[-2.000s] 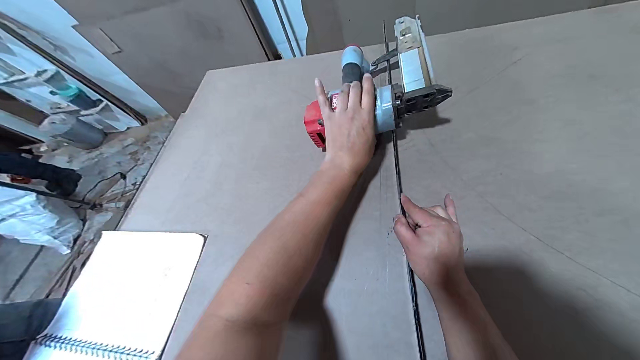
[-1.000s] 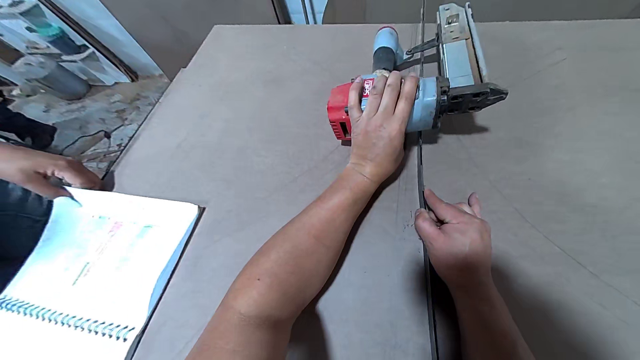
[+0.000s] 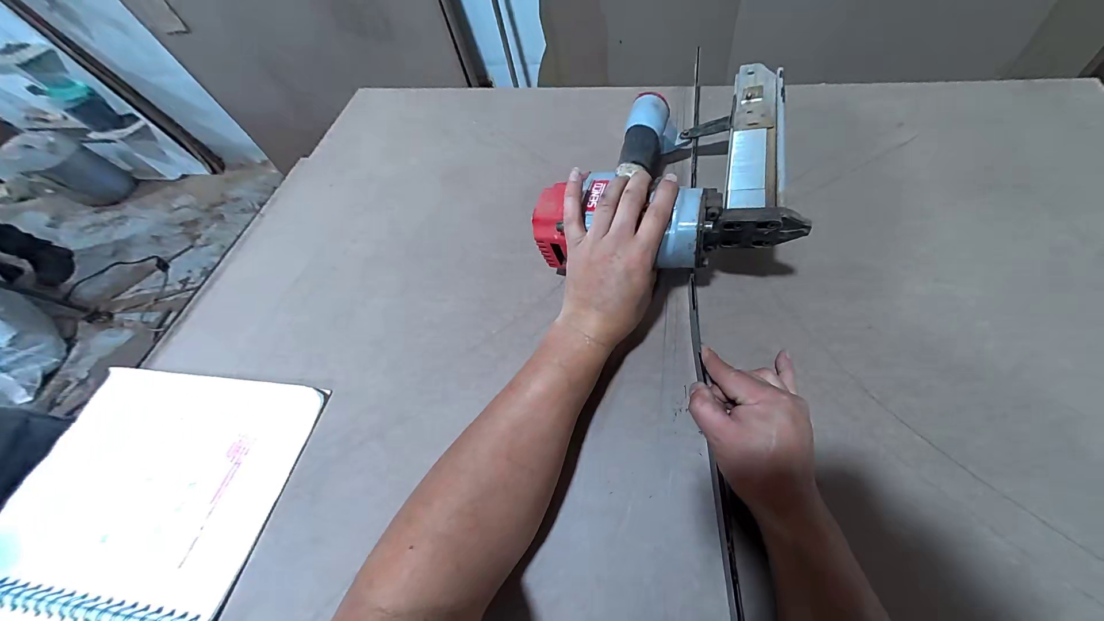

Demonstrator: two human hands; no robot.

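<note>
A pneumatic nail gun, blue with a red end cap and a black nose, lies on its side near the far part of the grey board-topped table. My left hand rests over its body, fingers spread across the blue housing. A thin dark strip runs lengthwise along the board and passes beneath the tool. Nearer to me, my right hand pinches this strip between thumb and bent fingers. The gun's magazine points away from me, to the right of the strip.
An open spiral notebook with writing lies at the table's left edge. Grey panels stand behind the far edge. On the rough floor at left are a cable, a white bag and a grey container.
Another person's hand, at the notebook's upper left corner one second ago, is out of view now. My left hand remains on the nail gun and my right hand on the strip.
</note>
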